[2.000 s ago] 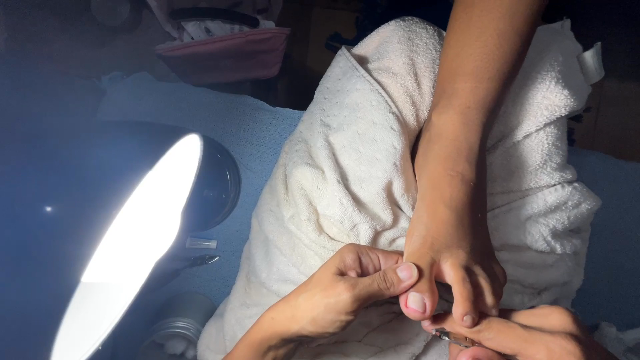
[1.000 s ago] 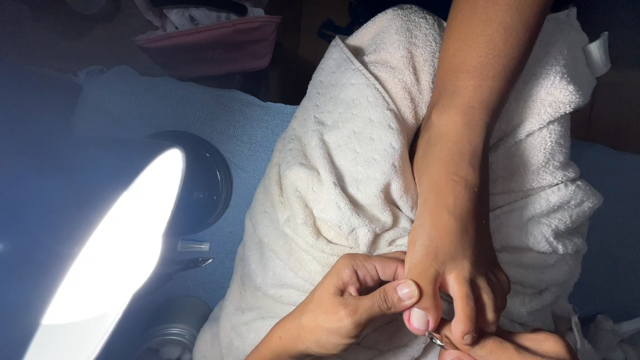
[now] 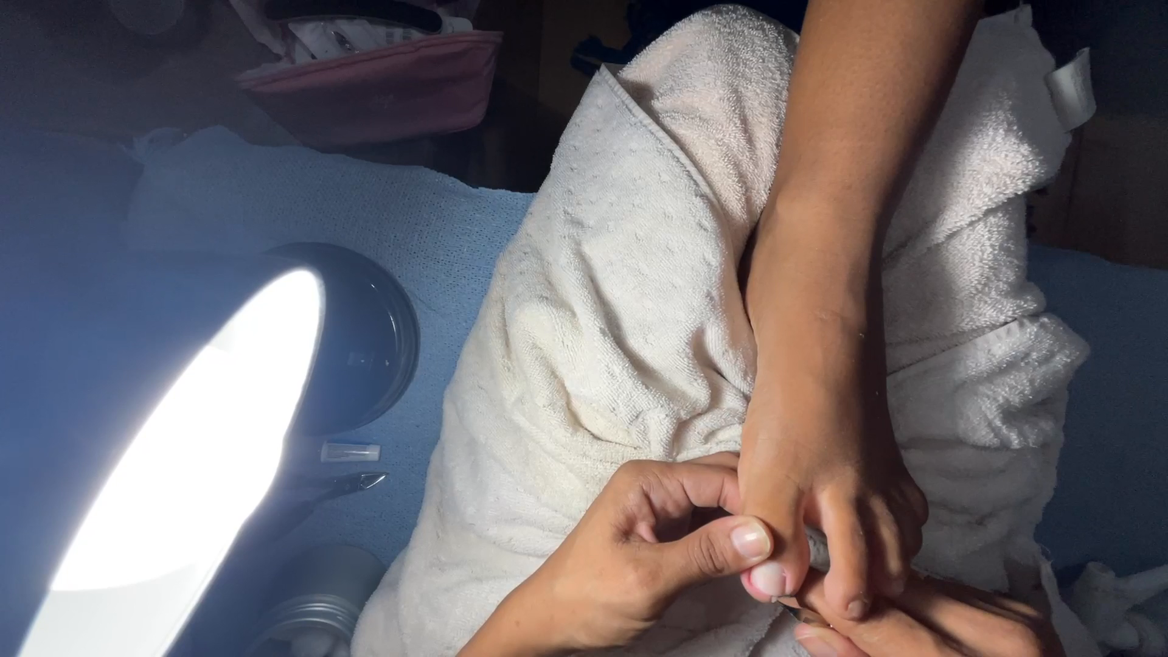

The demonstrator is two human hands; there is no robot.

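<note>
A person's bare foot (image 3: 812, 401) rests toes down on a white terry towel (image 3: 620, 301). With thumb and fingers, my left hand (image 3: 652, 552) pinches the side of the big toe (image 3: 771, 552). At the lower right, my right hand (image 3: 931, 620) lies under and beside the smaller toes. It holds a small metal tool (image 3: 796, 613), mostly hidden by the fingers, whose tip is close to the end of the big toe. The tool's exact kind cannot be told in this view.
A bright lamp (image 3: 196, 456) glares at left. Beside it on the blue cloth (image 3: 456, 219) lie a dark round dish (image 3: 365, 347), a small clear piece (image 3: 350, 452), a pointed metal tool (image 3: 360, 481) and a jar (image 3: 315, 611). A pink pouch (image 3: 383, 87) stands behind.
The toe stays between the fingers of my left hand. My right hand and its metal tool have shifted slightly about the toe's tip.
</note>
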